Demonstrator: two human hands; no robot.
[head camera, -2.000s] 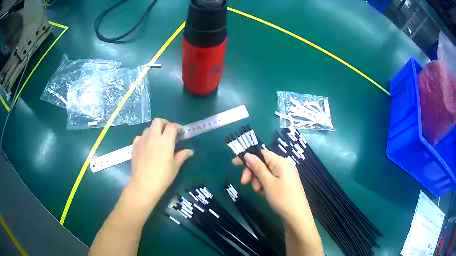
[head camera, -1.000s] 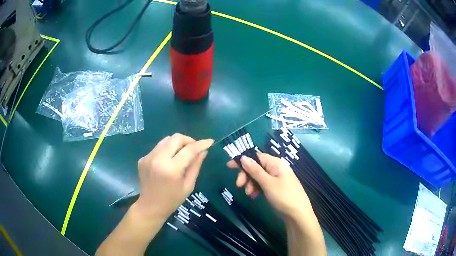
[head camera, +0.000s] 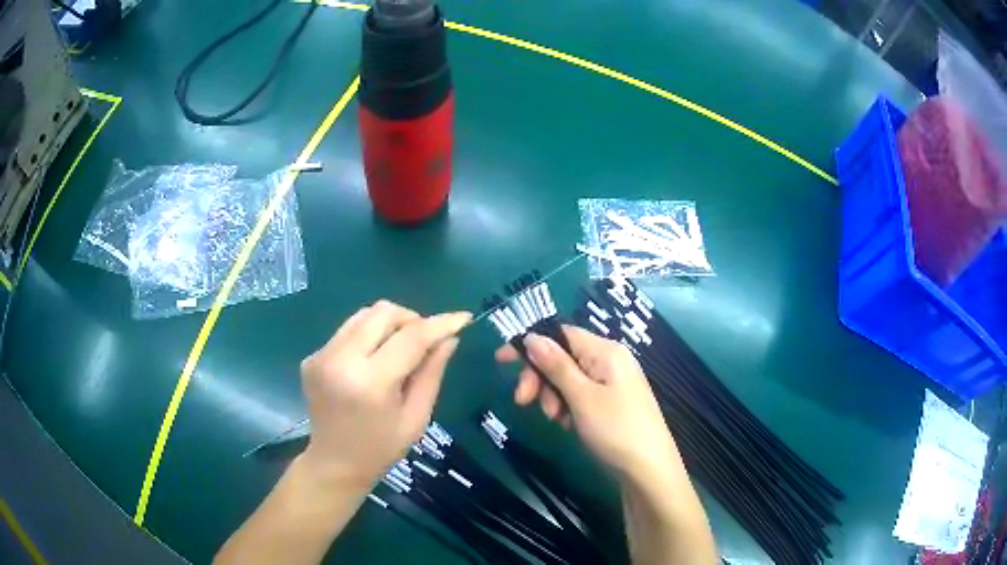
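My right hand (head camera: 585, 386) holds a small fan of black wires (head camera: 523, 296) with white sleeves near their ends, which point up and left. My left hand (head camera: 381, 381) pinches the steel ruler (head camera: 561, 267), seen edge-on. The ruler's upper part runs along the fanned wire ends, and its other end shows below my left hand. I cannot tell whether the ruler touches the sleeves. A large bundle of black wires (head camera: 723, 441) with white sleeves lies to the right. More sleeved wires (head camera: 475, 508) lie below my hands, partly hidden by my left forearm.
The red heat gun (head camera: 407, 155) stands nozzle up, with a black cord loop (head camera: 188, 94) behind. A small bag of white sleeves (head camera: 652, 241) lies above the bundle. Crumpled clear bags (head camera: 204, 243) lie left. A blue bin (head camera: 883, 298) with a red-pink bag and a paper sheet (head camera: 941, 475) are right.
My left hand has picked up the ruler from the bench and brought it, turned on edge, to the fanned wire ends. Since one second ago the hands have barely moved; the view has shifted slightly.
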